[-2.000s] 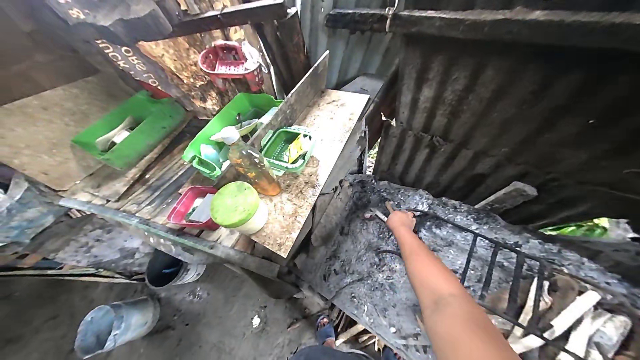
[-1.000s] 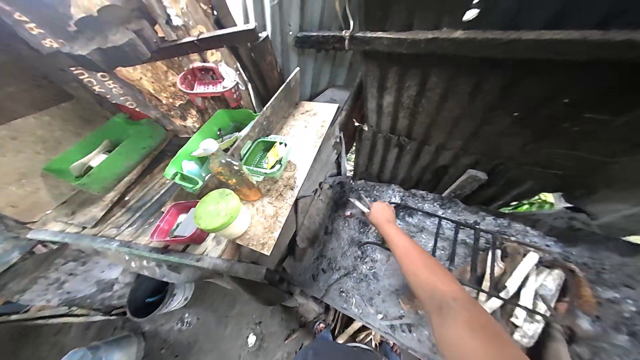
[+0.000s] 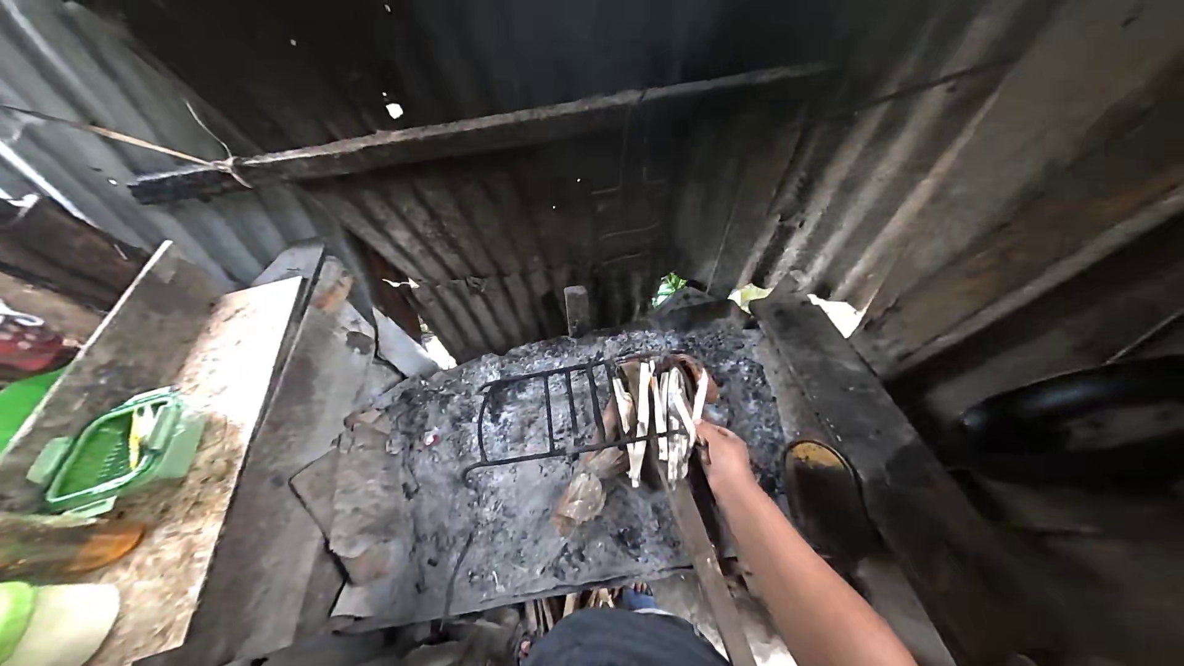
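My right hand (image 3: 721, 455) reaches in from the lower right and is at the right edge of a bundle of split firewood sticks (image 3: 673, 416); whether its fingers grip a stick is hard to tell. The sticks lie at the right end of a black metal grate (image 3: 548, 414), which rests on the ash-covered hearth (image 3: 444, 518). A crumpled clear plastic bag (image 3: 581, 499) lies on the ash below the grate. A long flat piece (image 3: 708, 564) runs from the sticks toward my body. My left hand is out of view.
At the left, a wooden shelf (image 3: 242, 356) holds a green plastic basket (image 3: 116, 449), a bottle with orange liquid (image 3: 79, 548) and a tub with a green lid (image 3: 65, 618). A dark wooden beam (image 3: 832, 398) edges the hearth's right side. Corrugated metal walls stand behind.
The view has swung right. My right hand was near the grate's left end, with a small light thing at its fingers; now it is beside the sticks at the right end.
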